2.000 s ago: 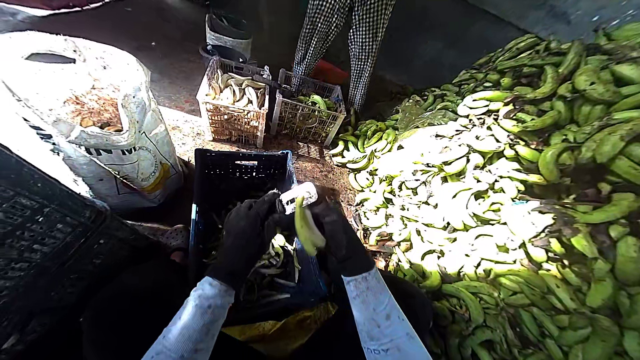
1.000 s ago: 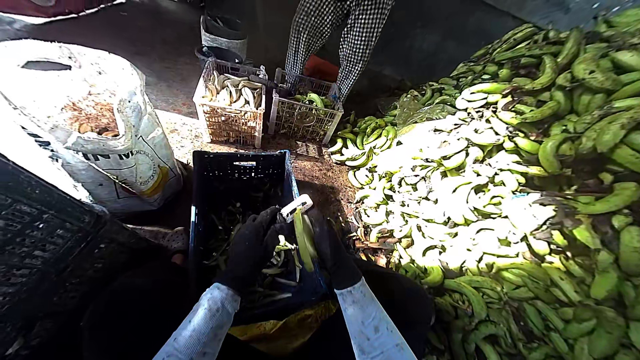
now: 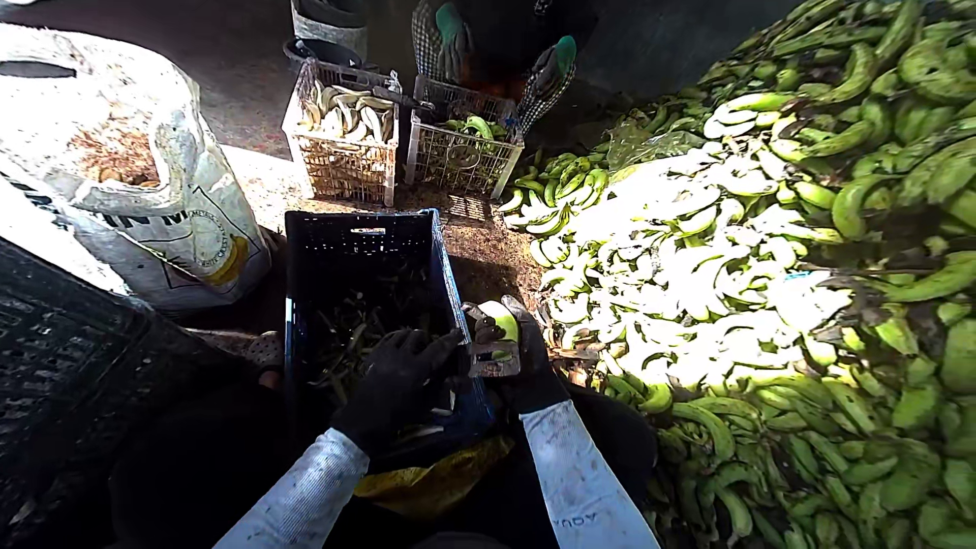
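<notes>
My left hand (image 3: 400, 381), in a dark glove, is over the dark blue plastic crate (image 3: 451, 282), fingers extended toward the right hand; nothing shows in it, though its underside is hidden. At the crate's right edge, my right hand (image 3: 530, 362), also gloved, is closed round a partly visible green plantain (image 3: 501, 319). A small flat tool (image 3: 496, 360), perhaps a peeler, lies against its fingers just below the plantain. Strips of peel (image 3: 347, 347) lie inside the crate.
Green plantains (image 3: 709, 221) are heaped on the right. Beyond the crate stand a crate of peeled plantains (image 3: 347, 156) and another holding green ones (image 3: 465, 156). Behind them are a person's gloved hands (image 3: 454, 42). A white woven sack (image 3: 175, 236) and dark crates (image 3: 61, 358) stand left.
My hands, close together at the plantain and tool before, are now farther apart, the left over the crate. The other person's gloved hands have come into view behind the far crates.
</notes>
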